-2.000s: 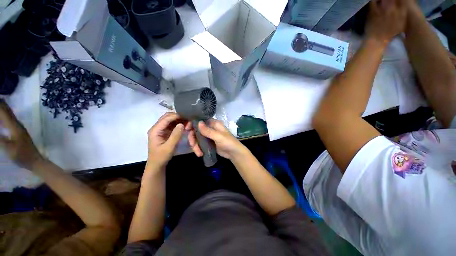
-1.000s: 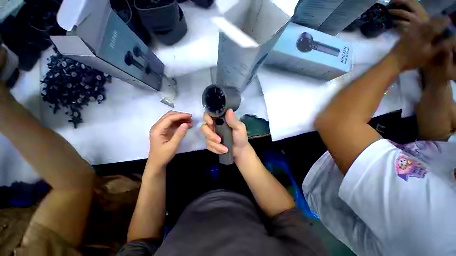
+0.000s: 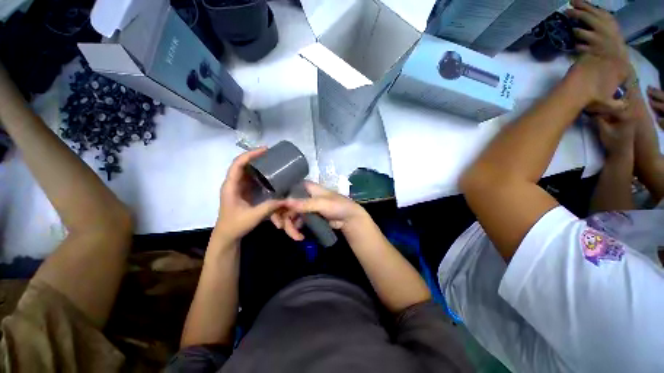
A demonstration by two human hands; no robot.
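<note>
A dark grey handheld fan (image 3: 280,167) is held over the near table edge, its round head up and to the left, its handle slanting down to the right. My left hand (image 3: 244,195) holds the head at its left side, with the thumb across towards the handle. My right hand (image 3: 324,207) grips the handle just below the head. An open retail box (image 3: 349,95) stands behind the fan with its white flaps up; its inside looks empty. A second open box (image 3: 175,69) lies tilted at the left.
Small black fittings (image 3: 109,116) lie heaped at left. Black cup-shaped housings (image 3: 244,29) are behind. A closed box (image 3: 455,76) lies at right. A dark green pad (image 3: 370,184) is at the near edge. Other people's arms (image 3: 520,138) reach in from right and left.
The fan has tilted, its head moving left and its handle swinging right. My left hand, empty a second ago, has taken hold of the head. The neighbour's arm at left has moved.
</note>
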